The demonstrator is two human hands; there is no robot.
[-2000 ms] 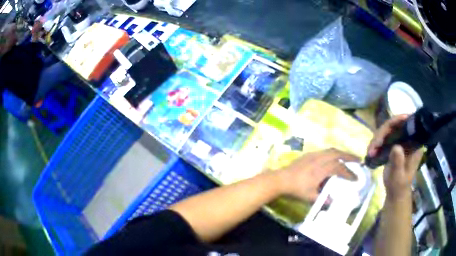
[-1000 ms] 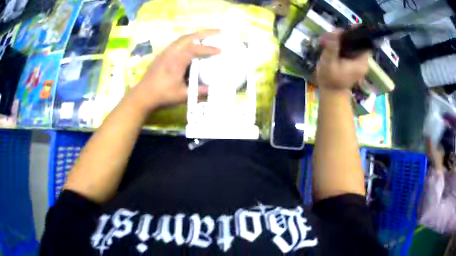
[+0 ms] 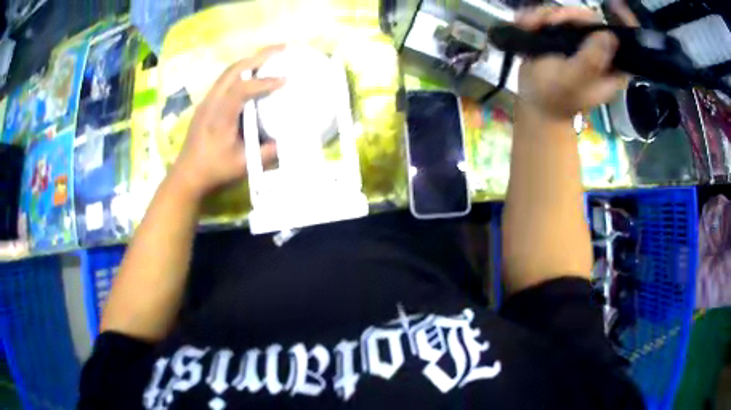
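Observation:
A glossy white housing [image 3: 308,172] lies on the yellow padded cushion [image 3: 212,40], its round end away from me and its open frame toward my body. My left hand [image 3: 232,128] grips the left side of the round end, fingertips on top. The glare hides detail on the housing. My right hand [image 3: 565,72] is raised at the upper right, away from the housing, and is closed around a black electric screwdriver [image 3: 553,38] held roughly level.
A smartphone [image 3: 438,152] lies right of the cushion. White boxes with dark bands [image 3: 429,40] stand behind it. A round dark-and-white part [image 3: 641,110] is at the right. Blue crates [image 3: 657,272] are below the bench edge, one holding metal parts. Printed sheets [image 3: 48,160] cover the left.
The view has swung right and down. My right hand has lifted the screwdriver off the housing and moved it to the right. My left hand still holds the housing.

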